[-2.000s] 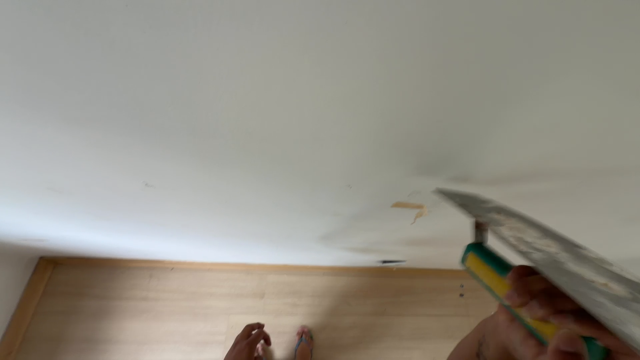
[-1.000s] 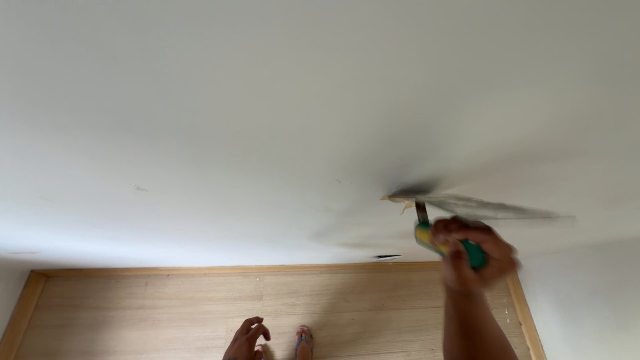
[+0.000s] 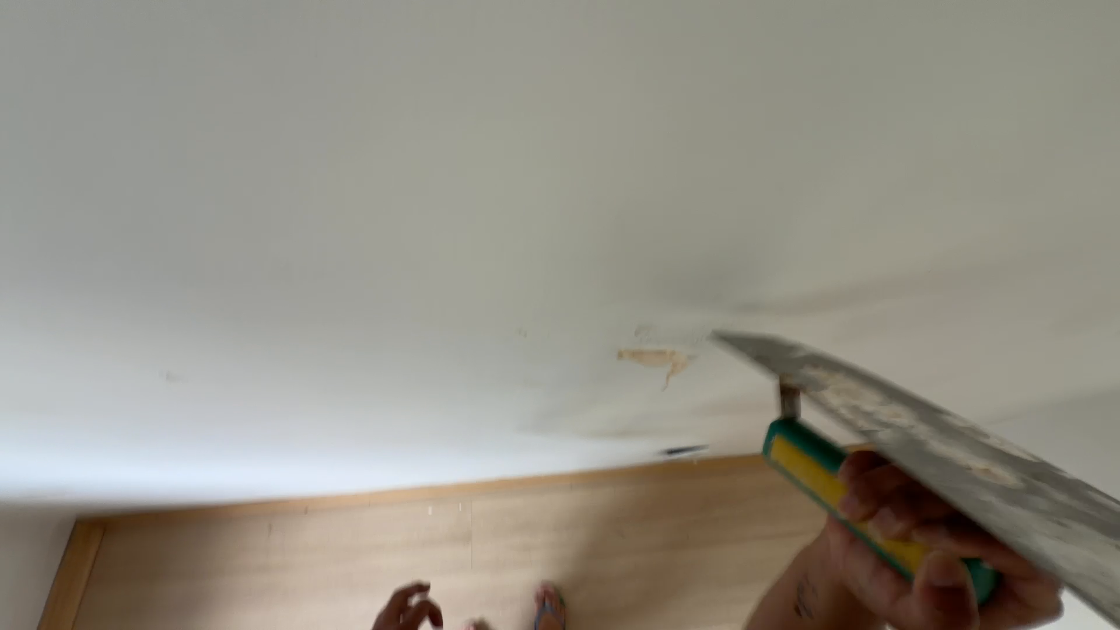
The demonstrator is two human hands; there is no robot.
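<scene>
My right hand [image 3: 936, 534] is wrapped around the green and yellow handle of a steel plastering trowel [image 3: 919, 437] at the lower right. The blade, smeared with pale filler, is tilted, its tip near a tan patch [image 3: 656, 358] on the white wall [image 3: 394, 219]; whether it touches the wall cannot be told. My left hand [image 3: 409, 605] hangs low at the bottom edge with curled, parted fingers, holding nothing visible.
A wooden baseboard [image 3: 350, 499] runs along the wall's foot above a light wood floor [image 3: 306, 560]. A dark mark [image 3: 682, 451] shows low on the wall. A foot in a sandal [image 3: 549, 608] stands below.
One second ago the trowel was at the tan patch; my right hand has since drawn it back to the right and tilted it. More of the patch shows. My left hand stays low.
</scene>
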